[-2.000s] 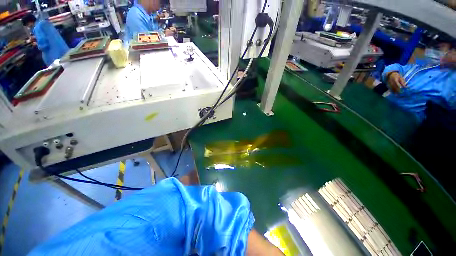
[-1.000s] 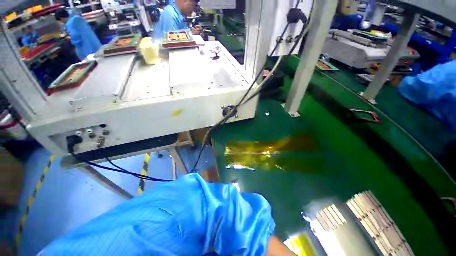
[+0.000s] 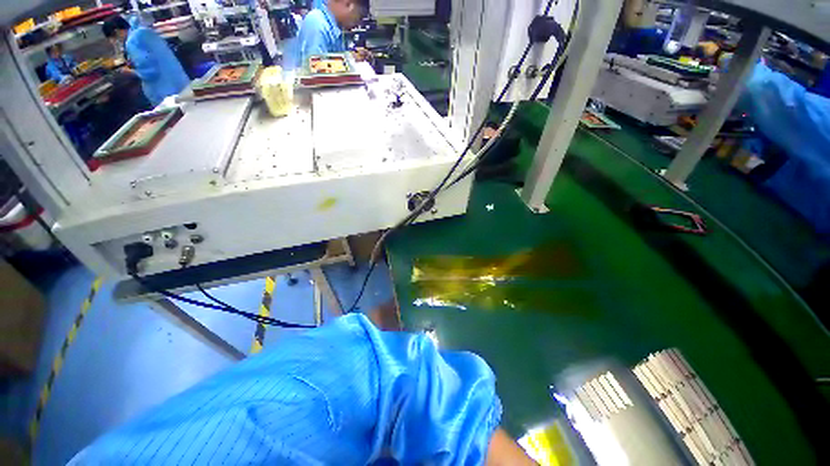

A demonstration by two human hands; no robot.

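Rows of small white adhesive strips with dark gaps (image 3: 693, 408) lie at the lower right on the green bench. A shiny release liner sheet (image 3: 623, 437) lies beside them with strong glare and more white strips at its top. A bright yellow tape piece (image 3: 546, 446) shows at the liner's left, at the picture's bottom edge. My left sleeve is blue and crosses the lower middle; only a bit of bare wrist shows below its cuff, and the hand is cut off by the bottom edge. My right hand is out of the picture.
Translucent amber tape strips (image 3: 496, 278) lie flat on the green bench. A white machine (image 3: 273, 214) with reddish-brown fixture plates (image 3: 141, 134) and black cables stands at left. A white post (image 3: 569, 114) rises from the bench. A thin red frame (image 3: 678, 219) lies beyond. People in blue smocks are behind.
The view has swung left, so the machine, tape and strips sit further right in the picture. The person at the far right has leaned or turned. My sleeve stays low in the middle.
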